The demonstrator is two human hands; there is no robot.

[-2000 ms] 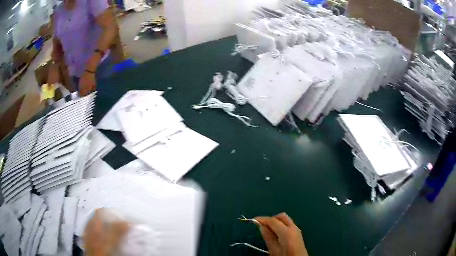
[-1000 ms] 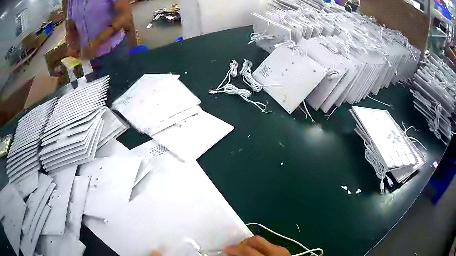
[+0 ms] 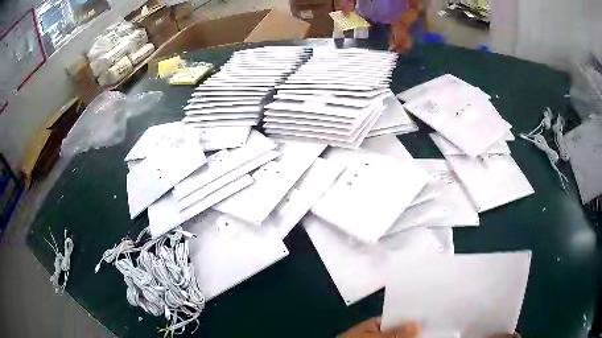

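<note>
A white flat square housing (image 3: 457, 290) is held up at the bottom right, its plain face showing. My left hand (image 3: 386, 329) grips its lower left corner, cut off by the lower edge of the picture. My right hand is hardly in the picture; only a small blurred bit of skin shows at the housing's lower right edge, so its grip cannot be told. The cable is not visible on this side. Many loose white housings (image 3: 369, 191) lie overlapping just beyond.
Bundled white cables (image 3: 158, 277) lie in a heap at the lower left, with one more bundle (image 3: 63, 261) at the table's left edge. Slanting housing stacks (image 3: 330, 92) stand behind. Cable bundles (image 3: 551, 142) lie at right. A person (image 3: 399, 26) stands across the green table (image 3: 99, 198).
The view has swung to the left, bringing in the cable heap. The housing has been lifted off the pile side and shows a plain face. My right hand has mostly left the picture.
</note>
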